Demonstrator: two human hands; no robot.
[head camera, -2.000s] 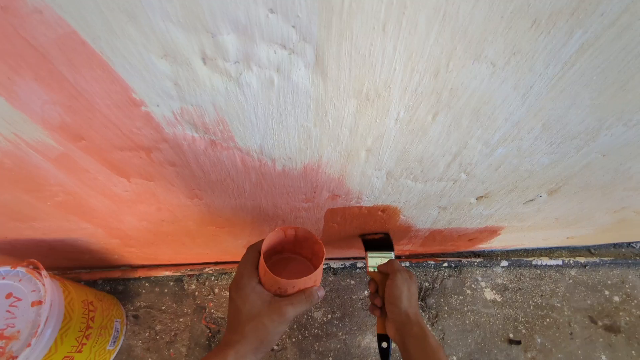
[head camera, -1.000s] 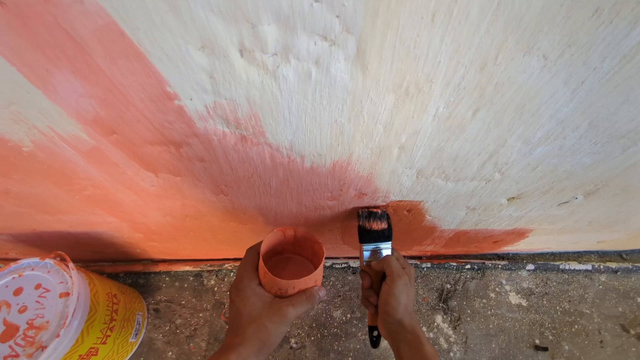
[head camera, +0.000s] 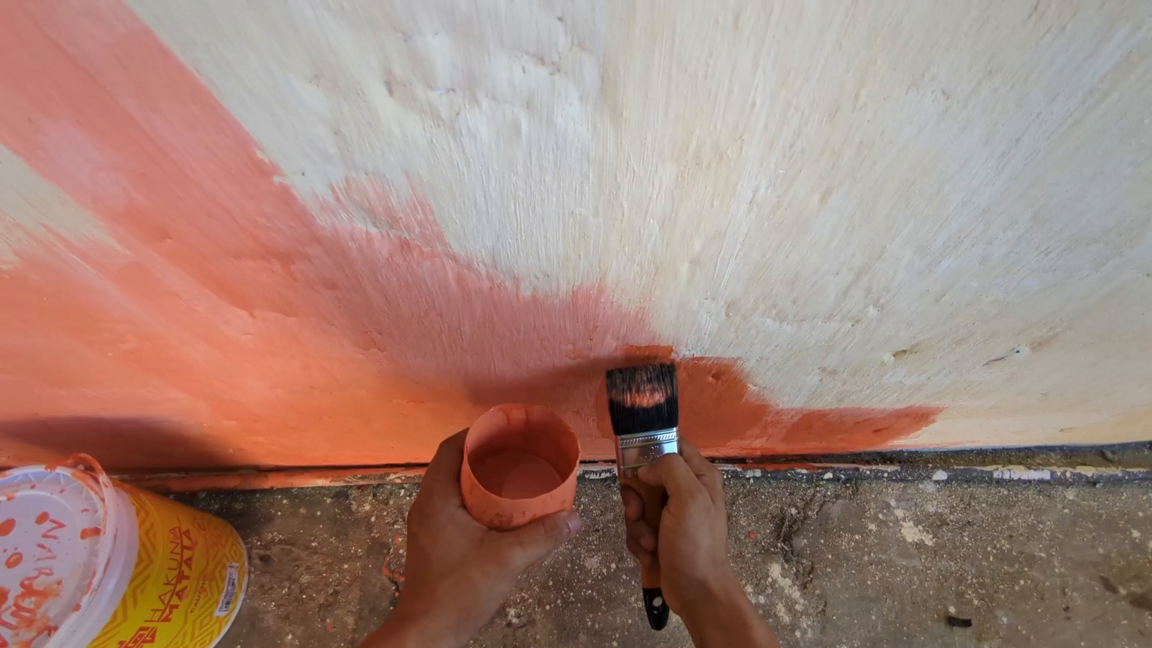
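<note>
My left hand is wrapped around a small round cup coated in orange paint, with some paint at its bottom. To its right, my right hand grips a flat paintbrush by its wooden handle. The brush has black bristles with an orange smear, a metal ferrule and a black handle end. Its bristles point up at the wall, over the freshly coated patch; whether they touch it I cannot tell. The wall is off-white above and at right, coral-orange at left and low down, with a darker orange patch beside the brush.
At the lower left stands a yellow plastic paint bucket with writing on it. A white lid spattered with orange lies at its top. The rough, speckled concrete floor meets the wall along a paint-stained edge.
The brush, earlier at the right part of the dark orange patch, has moved left toward its left edge. That patch reaches further left than two seconds ago. The cup stays in my left hand.
</note>
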